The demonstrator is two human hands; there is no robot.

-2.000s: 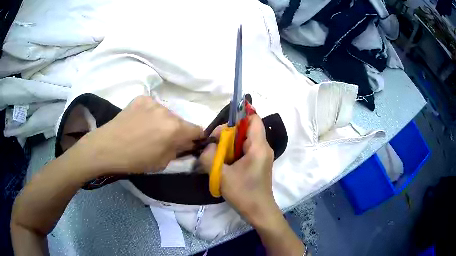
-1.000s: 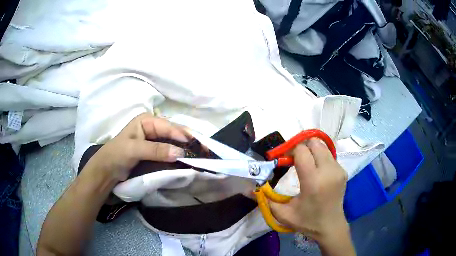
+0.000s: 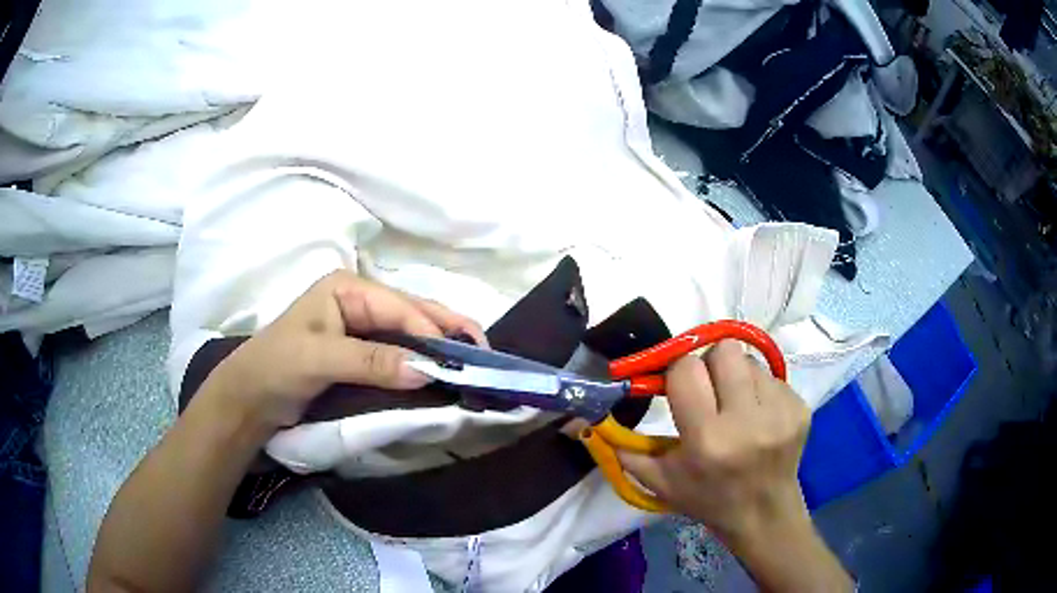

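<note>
White trousers (image 3: 464, 151) lie spread before me, their dark brown waistband (image 3: 464, 492) forming an open ring near the front edge. My left hand (image 3: 330, 348) pinches the waistband's upper part between thumb and fingers. My right hand (image 3: 736, 446) holds the fabric scissors (image 3: 580, 394) by the red and yellow handle loops. The blades point left and are nearly closed, their tips at my left thumb and fingertips, over the waistband. The exact spot between the blades is hidden by the fingers. The pointed waistband ends (image 3: 632, 330) lie behind the scissors.
Stacked white trousers (image 3: 104, 127) lie at the left, with a small white label (image 3: 30, 279). Dark and white garments (image 3: 800, 104) are heaped at the upper right. A blue plastic bin (image 3: 875, 423) holding white cloth stands below the right edge of the speckled table (image 3: 916, 238).
The scissors first pointed upward in my right hand, then turned left with blades open at the waistband. Now the blades have closed. My left hand has moved slightly since one second ago.
</note>
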